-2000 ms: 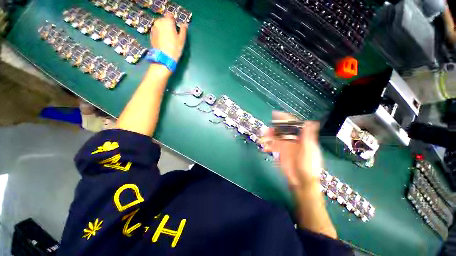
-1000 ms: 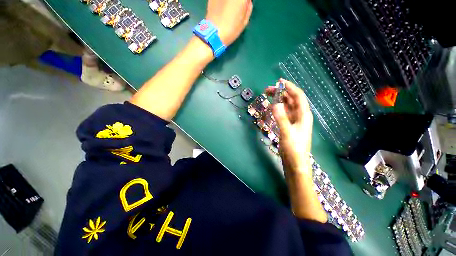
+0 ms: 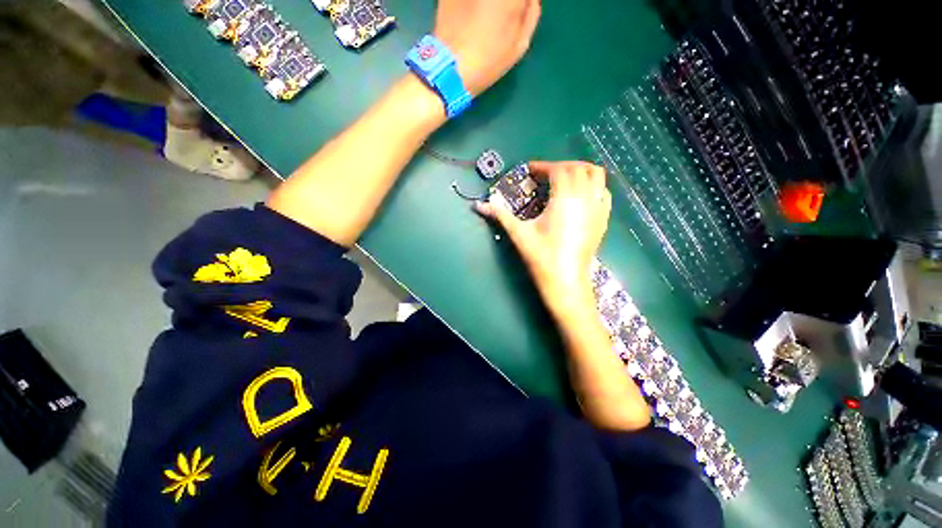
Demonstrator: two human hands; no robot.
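My right hand (image 3: 566, 211) grips a circuit board (image 3: 519, 192) between thumb and fingers, over the left end of the centre row, where a wired module was. One small dark wired module (image 3: 489, 163) with a round centre lies just left of the board, its thin wire trailing left. The row of joined assemblies (image 3: 661, 371) runs down to the right, partly hidden by my right hand and forearm. My left hand (image 3: 489, 39), with a blue wrist strap, is at the top edge, its fingertips partly cut off; whether it holds anything cannot be told.
Rows of circuit boards (image 3: 271, 52) lie at the upper left. A clear ridged tray (image 3: 661, 196) and dark filled trays (image 3: 816, 77) lie to the right. An orange block (image 3: 801, 201) is near the screw feeder (image 3: 787, 369). Metallic strips (image 3: 849, 469) lie at the lower right.
My right hand has moved left along the row and down with the board, which now covers the second wired module. My left hand moved from the board rows to the top centre.
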